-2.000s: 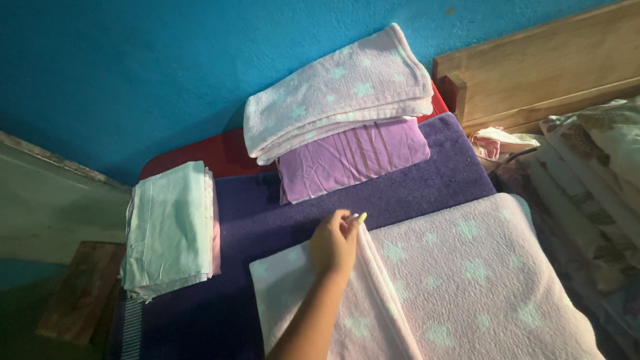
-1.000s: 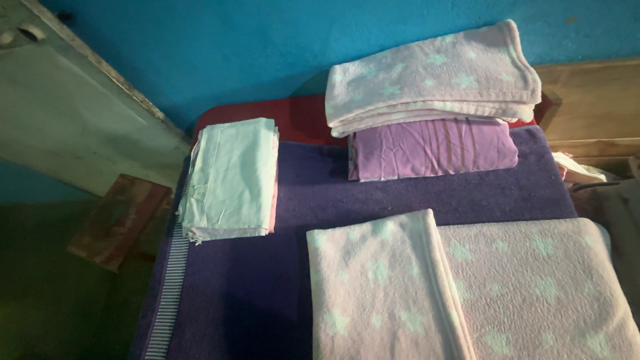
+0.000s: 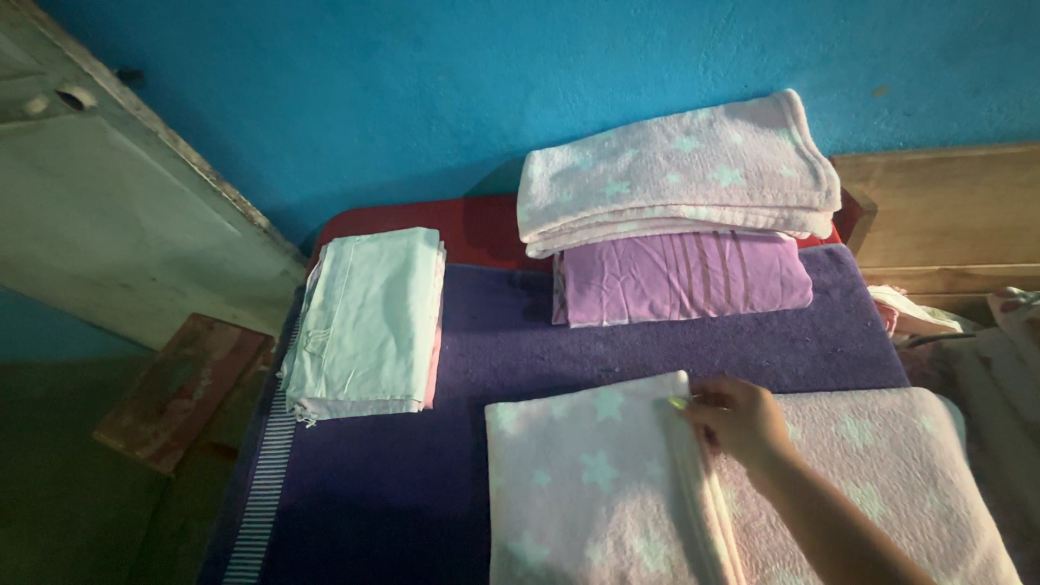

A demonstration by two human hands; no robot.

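Observation:
My right hand (image 3: 743, 422) reaches in from the lower right, its thumb and fingers closed on the top corner of the folded edge of a fleece blanket (image 3: 601, 479), pale pink with mint stars. Folded layers of this blanket lie on both sides of the hand, on a purple towel-like cloth (image 3: 487, 349). My left hand is out of view. Behind, a second folded star blanket (image 3: 682, 171) rests on a folded purple fabric with darker stripes (image 3: 691, 280). To the left lies a stack of folded pale green and pink cloths (image 3: 370, 317).
A red tabletop edge (image 3: 390, 218) shows along the blue wall (image 3: 390, 106). At left are a worn pale door (image 3: 122, 187) and a low reddish wooden piece (image 3: 183, 390). A wooden board (image 3: 951, 211) and crumpled bedding (image 3: 975, 390) are on the right.
Two seconds ago my left hand held the blanket's folded edge; one second ago no hand showed. Now my right hand is at that edge. The view has shifted left.

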